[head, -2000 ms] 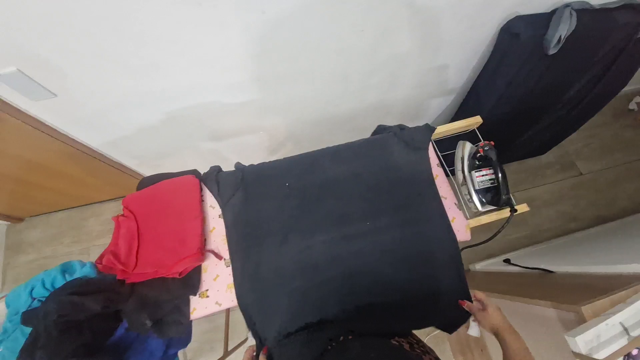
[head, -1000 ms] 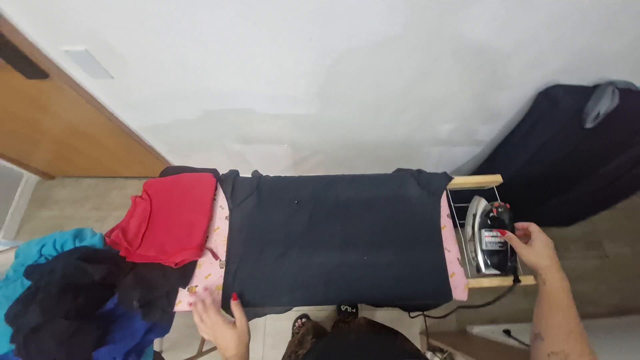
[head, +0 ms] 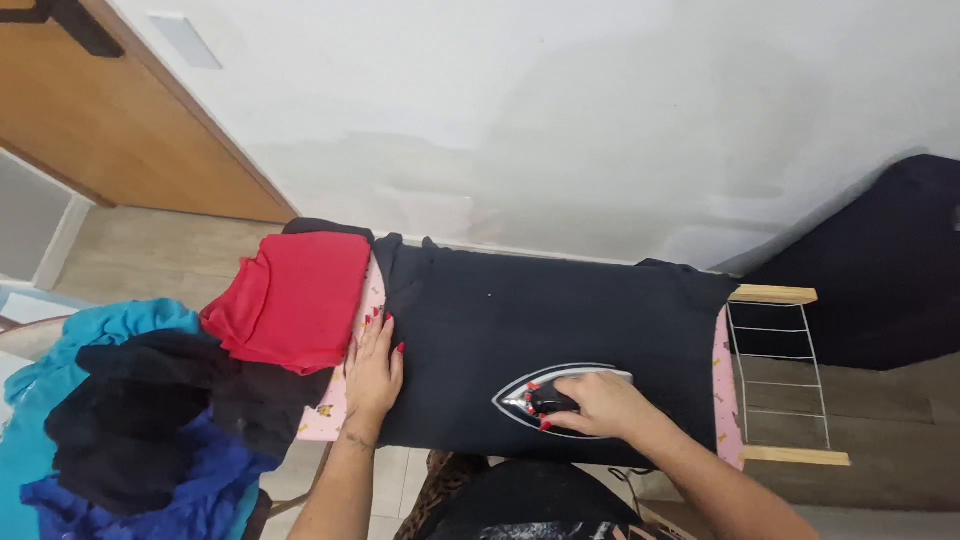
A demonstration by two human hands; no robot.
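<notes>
A black garment point(head: 555, 322) lies spread flat over an ironing board with a pink patterned cover point(head: 724, 390). My right hand point(head: 600, 405) grips the handle of a clothes iron point(head: 517, 401), whose soleplate rests on the lower right part of the garment, tip to the left. My left hand point(head: 373, 375) lies flat at the garment's left edge, partly on the pink cover, fingers apart and holding nothing. A folded red garment point(head: 300, 292) is on the board's left end, just beside that hand.
Heaped black point(head: 142, 405), blue point(head: 180, 480) and turquoise clothes point(head: 127, 319) are at the left. A wire iron rest with wooden bars point(head: 795, 455) extends from the board's right end. Behind stand a white wall point(head: 525, 150), a wooden door point(head: 142, 112) and a dark covered object point(head: 862, 270).
My right hand has moved the iron left from the wire rest onto the black garment. Two seconds ago both hands were at the garment's near corners; my left hand now lies at its left edge.
</notes>
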